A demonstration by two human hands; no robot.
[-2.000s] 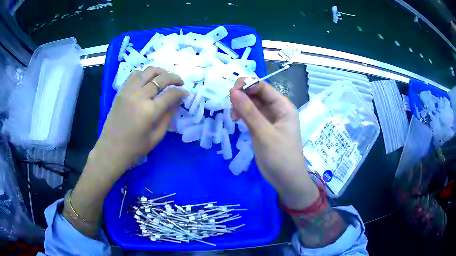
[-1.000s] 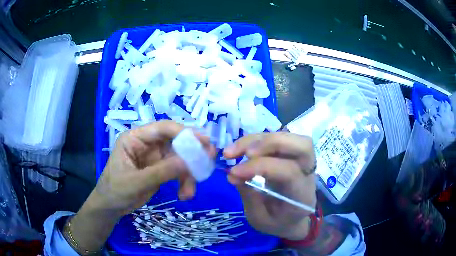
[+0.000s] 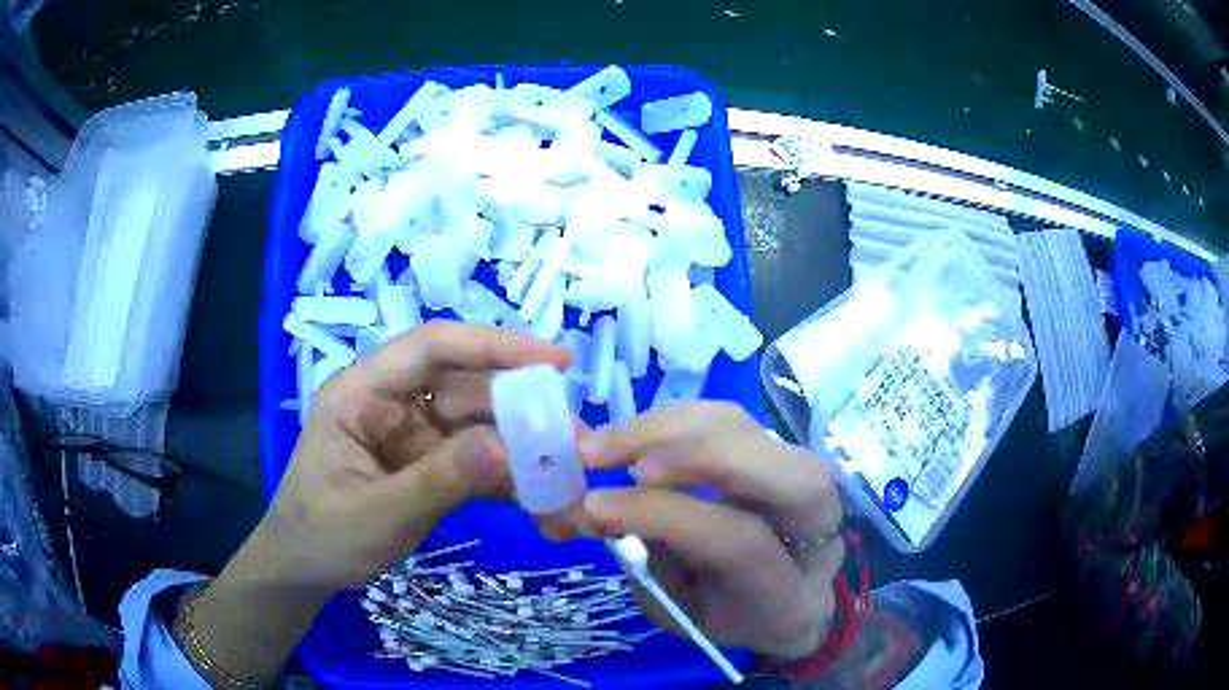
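My left hand [image 3: 404,452] holds a white oblong plastic piece [image 3: 538,438] upright between thumb and fingers, its face with a small hole turned to me. My right hand [image 3: 714,519] holds a thin metal pin [image 3: 687,617] with a small white collar; the pin points down and right. My right fingertips touch or nearly touch the piece's right edge. Whether pin and piece are joined is hidden by the fingers. Both hands are above the blue tray [image 3: 276,270]. White pieces [image 3: 539,202] are heaped in its far part, and loose pins [image 3: 472,613] lie in its near part.
A green conveyor belt [image 3: 809,54] runs beyond the tray, with a pin assembly [image 3: 1055,92] on it. A clear plastic box [image 3: 135,256] stands left. A labelled clear pack [image 3: 910,391] and ribbed white strips [image 3: 1058,324] lie right. A second blue tray [image 3: 1166,270] is far right.
Since two seconds ago, both hands have come together nearer me and my left hand has taken a white piece. Since one second ago, the piece has turned more upright. The belt assembly has moved right.
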